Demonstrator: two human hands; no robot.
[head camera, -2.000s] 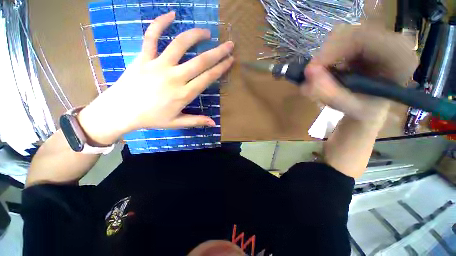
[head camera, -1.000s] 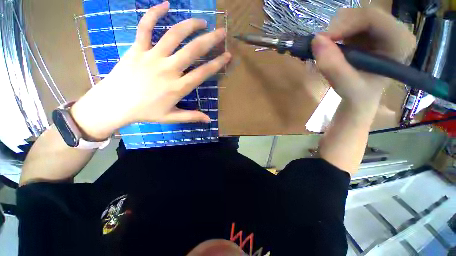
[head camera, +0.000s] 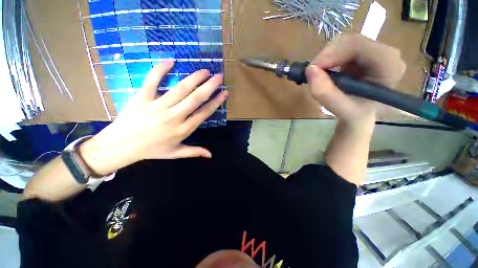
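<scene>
The blue solar cell string (head camera: 157, 34) lies on the brown tabletop, with silvery dashed lines across it and thin wires along its left and right sides. My left hand (head camera: 167, 118) rests flat on its lower part with the fingers spread, and hides some of the cells. My right hand (head camera: 356, 73) holds the black soldering iron (head camera: 367, 89) like a pen. The iron's metal tip points left, a little to the right of the string's right edge; whether it touches anything cannot be told.
A loose heap of short silver ribbons (head camera: 319, 13) lies at the top right, beside a white strip (head camera: 373, 20). Long silver ribbons (head camera: 21, 63) lie at the left. A red object (head camera: 462, 109) is at the right edge. The table's near edge runs just below the string.
The string and my left hand sit differently in view, with my hand now lower on the string and more cells showing above it. The iron's tip has moved down along the right side.
</scene>
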